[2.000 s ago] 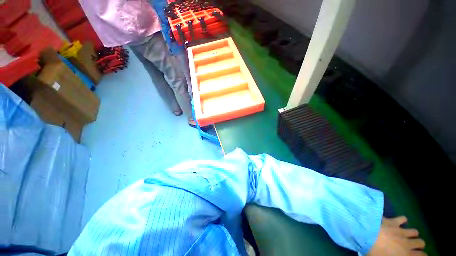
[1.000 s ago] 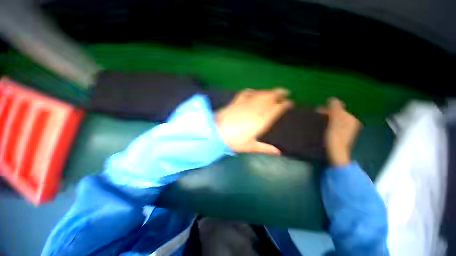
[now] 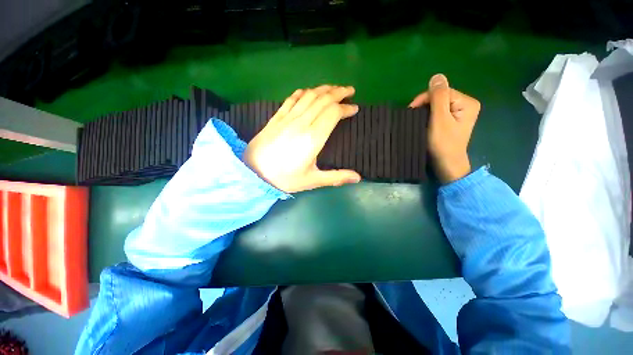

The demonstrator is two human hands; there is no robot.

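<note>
A long row of thin black inserts [image 3: 389, 145] stands on edge, side by side, on the dark green ledge [image 3: 333, 236]. A few near its left-middle stick up above the others. My left hand [image 3: 298, 142] lies palm down across the middle of the row, fingers spread towards the belt and thumb along the near side, hiding the inserts beneath. My right hand [image 3: 452, 125] is at the row's right end, fingers curled in and thumb up, its side against the last insert. No separate insert shows in it.
A bright green belt [image 3: 277, 62] runs behind the row, with dark box shapes [image 3: 316, 24] beyond. A red-orange compartment tray [image 3: 78, 243] is at left, near a pale post [image 3: 41, 128]. Crumpled white wrapping [image 3: 579, 201] lies at right.
The view has swung from the left side to straight over the ledge. Both hands remain at the row; the black section between them now shows sharply as separate inserts.
</note>
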